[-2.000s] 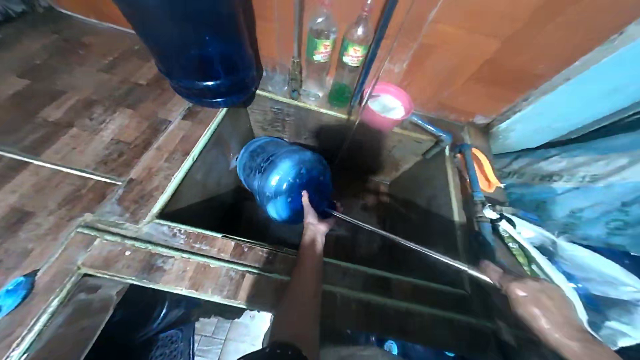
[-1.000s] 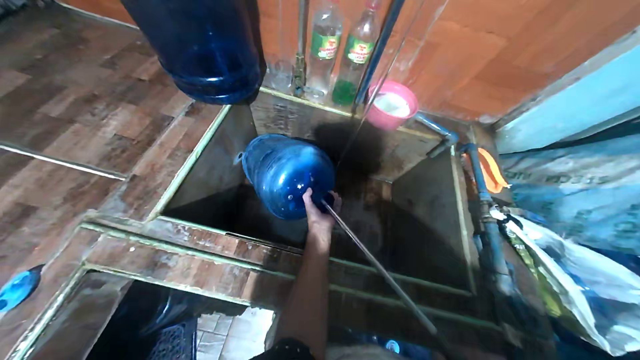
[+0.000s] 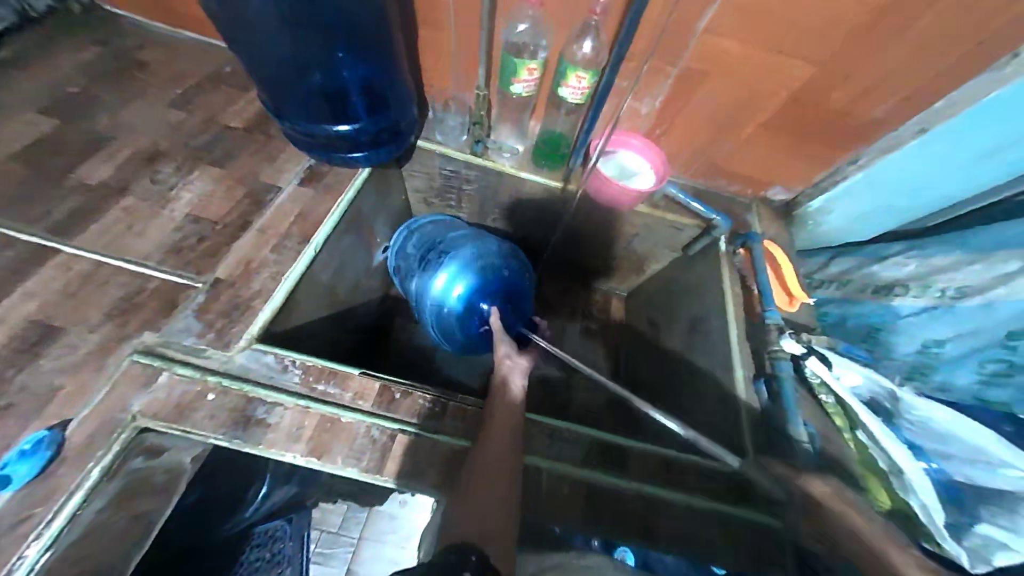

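My left hand grips the neck of a large blue plastic water jug, which lies tilted over a tiled basin with its mouth toward me. A thin metal rod runs from the jug's mouth down to the right. At its outer end is my right hand, blurred and dim, closed around the rod. The part of the rod inside the jug cannot be made out.
Another big blue jug stands at the basin's back left corner. Two plastic bottles and a pink bucket are along the back rim. Blue pipes, an orange object and plastic sacks lie at the right.
The right hand, at the rod's end two seconds ago, was out of sight one second ago and shows again now. The rod's angle has swung steeper, then flatter. The left hand stays at the jug's neck.
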